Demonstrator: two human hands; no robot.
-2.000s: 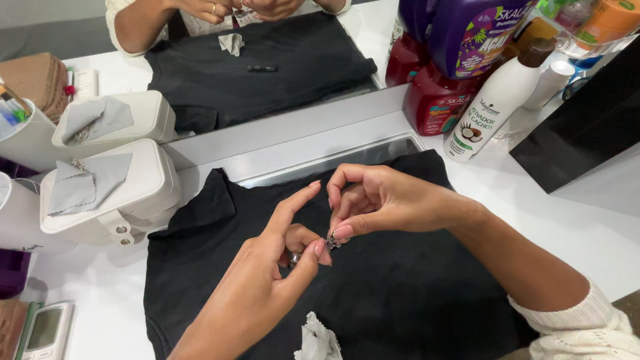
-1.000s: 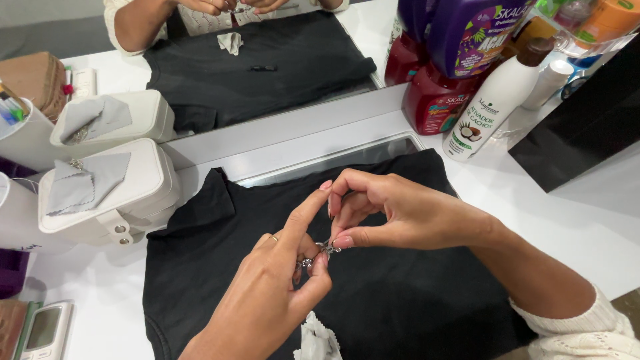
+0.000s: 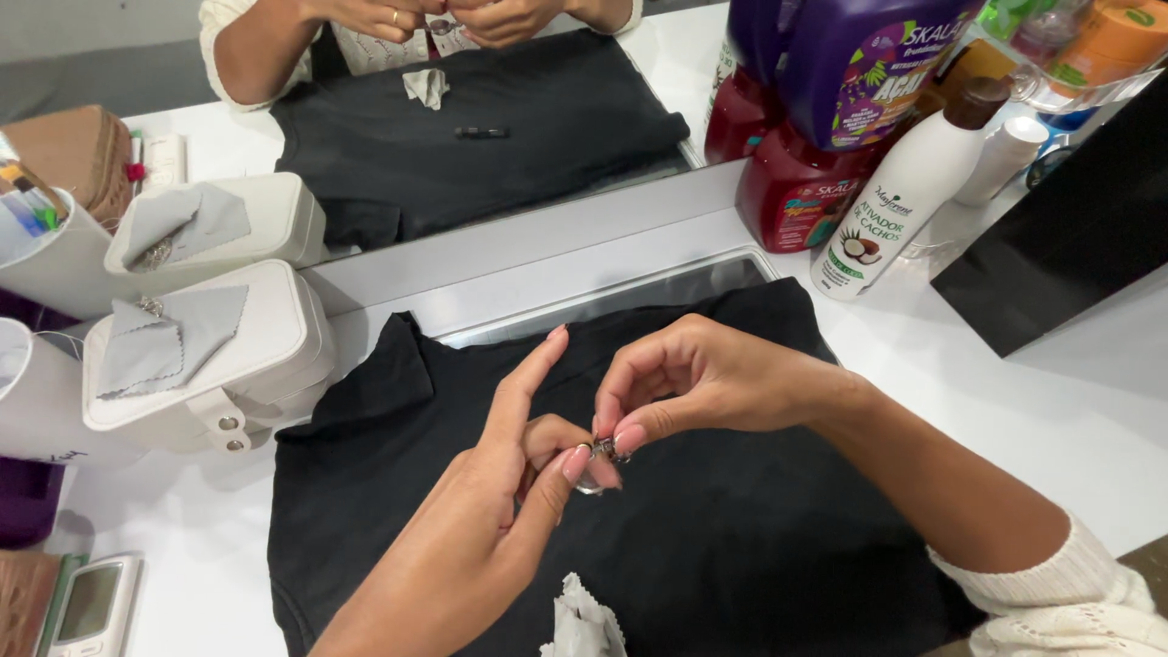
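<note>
Over a black cloth garment [image 3: 730, 511], my left hand [image 3: 493, 493] pinches a small silver metal jewelry piece [image 3: 593, 479] between thumb and finger, with its index finger raised. My right hand [image 3: 721, 374] grips the other end of the piece with thumb and fingertip, close to the left fingertips. The exact form of the piece is partly hidden by the fingers. Below the hands, a crumpled light grey cloth [image 3: 584, 620] lies on the garment. A mirror behind reflects both hands, the garment, a crumpled cloth and a small dark object.
At left a white case [image 3: 274, 338] carries a grey cloth [image 3: 173, 342] and a small chain, beside white cups [image 3: 27, 383] and a small device with a display [image 3: 91, 602]. At back right stand a white bottle [image 3: 903, 192], red and purple containers [image 3: 803, 196] and a black box [image 3: 1077, 201].
Both hands stay together over the garment, still holding the piece. The fingers have shifted slightly, and the left index finger is now straighter and apart from the right hand, which it met one second ago.
</note>
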